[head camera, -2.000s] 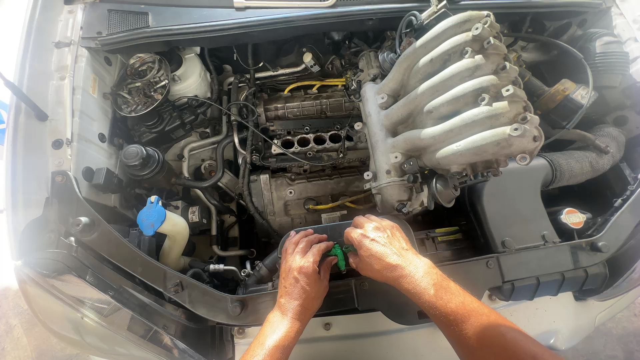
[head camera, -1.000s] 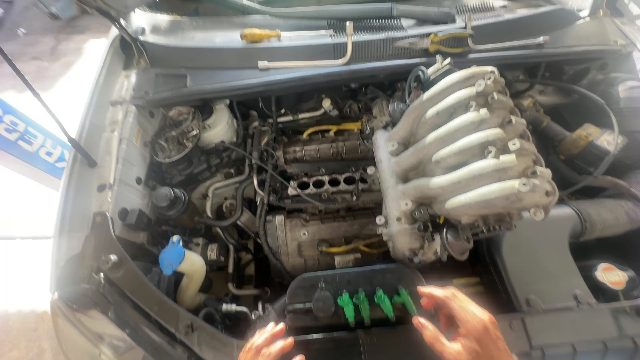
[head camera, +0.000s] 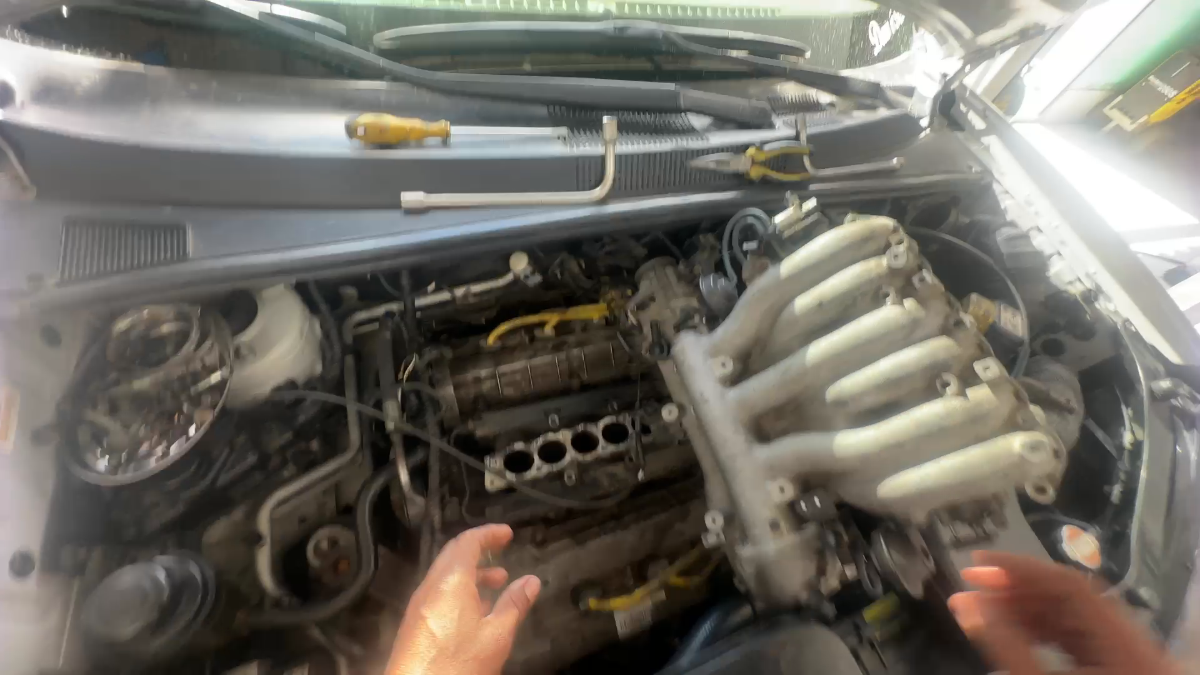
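Note:
Both hands hover over the engine bay and hold nothing. My left hand (head camera: 464, 605), fingers apart, is at the bottom centre, below the row of dark intake ports (head camera: 567, 450) in a light metal flange. At the lower right my right hand (head camera: 1050, 609) is blurred, its fingers spread, below the cast aluminium intake manifold (head camera: 844, 403), which lies tilted on the engine's right side. Yellow spark plug leads (head camera: 553, 321) run along the rear bank, and another yellow lead (head camera: 637, 592) lies near my left hand.
On the cowl lie a yellow-handled screwdriver (head camera: 398, 129), an L-shaped socket wrench (head camera: 511, 198), yellow-handled pliers (head camera: 750, 163) and another bent wrench (head camera: 858, 169). A round metal dish of small parts (head camera: 150, 394) sits at left. A thin cable crosses the engine near the ports.
Two seconds ago both hands were together at a green fuel injector; one second ago they were apart, beside several green injectors on the front cover. The view has swung up toward the windshield.

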